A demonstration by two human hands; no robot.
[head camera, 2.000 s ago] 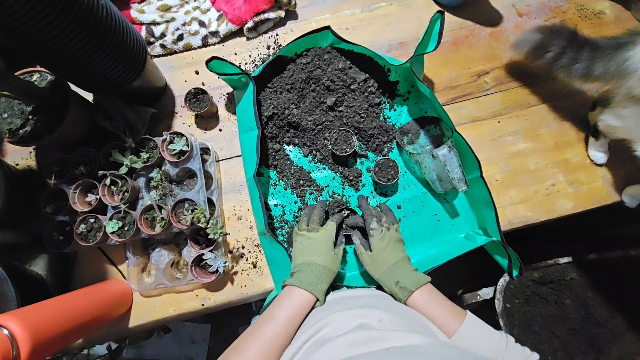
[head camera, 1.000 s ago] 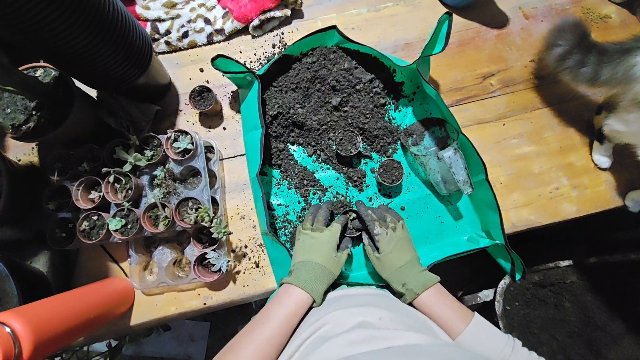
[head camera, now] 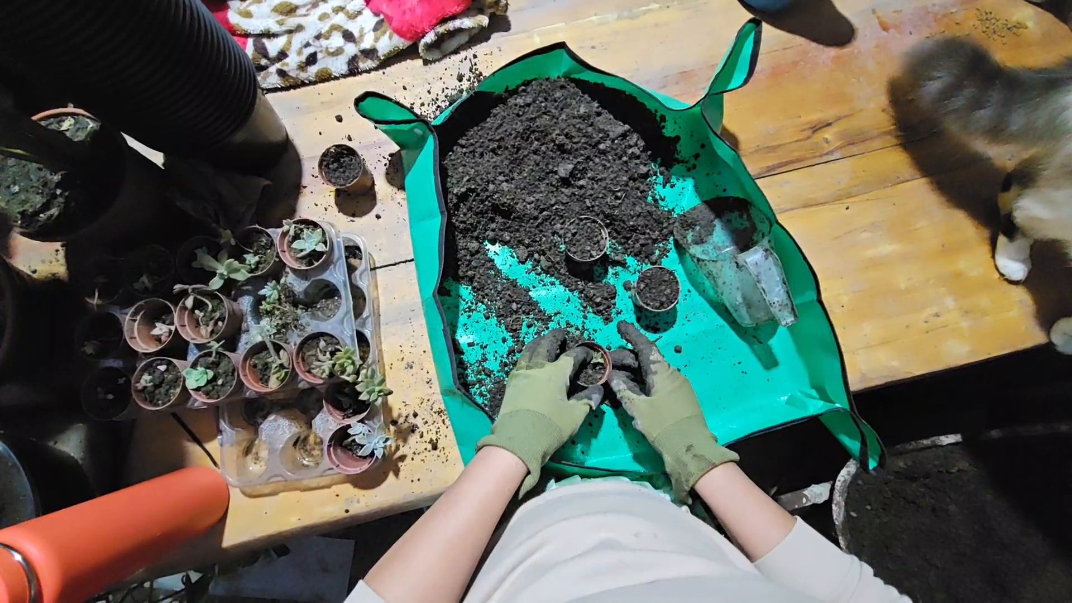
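My left hand point(head camera: 543, 394), in a soiled green work glove, holds a small round plant pot point(head camera: 593, 365) by its side. Soil and a bit of a plant show inside that pot. My right hand point(head camera: 660, 394), gloved alike, is at the pot's right side with its fingers apart; whether it touches the rim is hard to tell. Both are over a green potting mat point(head camera: 754, 377) with raised edges. Just beyond them two small soil-filled pots point(head camera: 585, 239) point(head camera: 657, 289) stand beside a heap of dark soil point(head camera: 544, 159). A clear plastic scoop point(head camera: 745, 268) lies at the right.
Left of the mat, clear plastic trays point(head camera: 285, 435) hold several potted succulents point(head camera: 270, 366). One soil-filled pot point(head camera: 342, 167) stands above them. An orange cylinder point(head camera: 126, 515) is at the lower left, a spotted fleece point(head camera: 318, 38) at the back. A cat point(head camera: 1030, 167) is on the wooden table at right.
My hands have drawn apart somewhat, so the small pot between them now shows more plainly. My right hand's fingers have spread. The cat's tail has shifted.
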